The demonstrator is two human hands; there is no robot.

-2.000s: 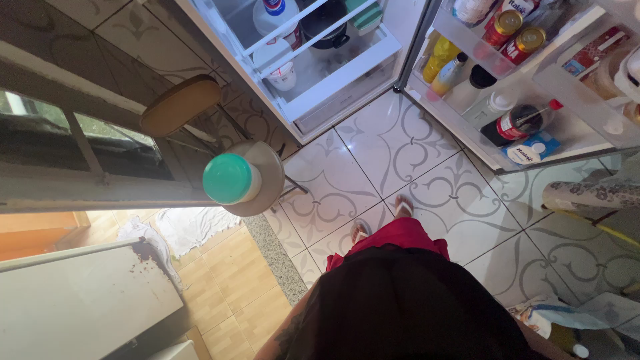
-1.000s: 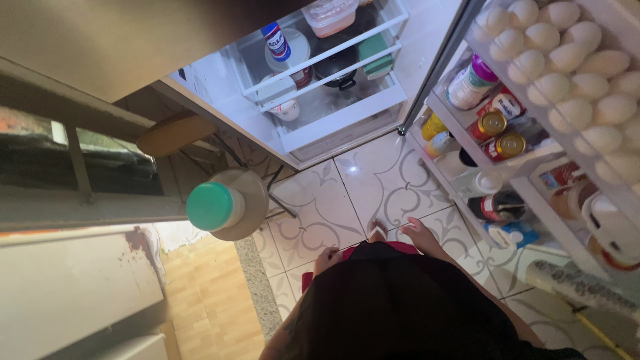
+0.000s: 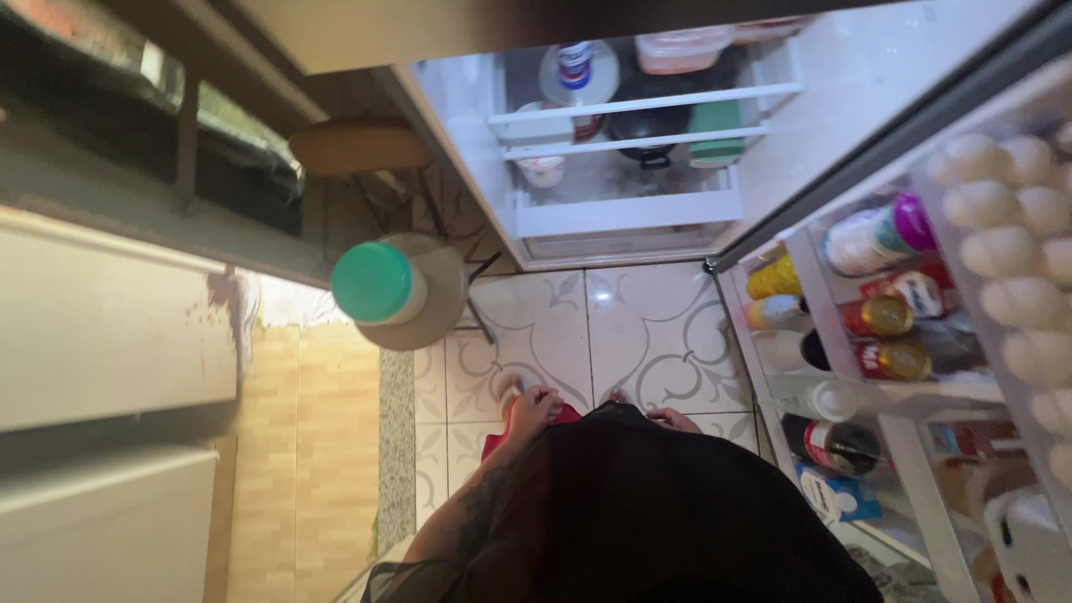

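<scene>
My left hand [image 3: 536, 410] hangs in front of my body beside the red cloth of my clothing [image 3: 496, 442], fingers loosely curled, with no object seen in it. Only part of my right hand [image 3: 675, 421] shows past the black shirt [image 3: 645, 511]; its fingers are mostly hidden. Ahead, the fridge stands open, with a black pot [image 3: 649, 126], a green container [image 3: 717, 134] and a pink-toned plastic tub [image 3: 682, 48] on its shelves. At right, the open fridge door [image 3: 900, 402] holds eggs [image 3: 1030, 301], cans [image 3: 878, 316] and a dark soda bottle [image 3: 831, 445].
A round stool [image 3: 448, 289] at the left carries a white container with a green lid [image 3: 373, 282]. Behind it is a chair with a brown top [image 3: 360, 146]. A granite threshold [image 3: 396, 444] divides the patterned floor tiles [image 3: 536, 318] from a wood-look floor [image 3: 306, 444].
Both hands, not visible two seconds ago, have come into view in front of my body. The egg rack now shows at the right. The view has moved nearer to the fridge and its door.
</scene>
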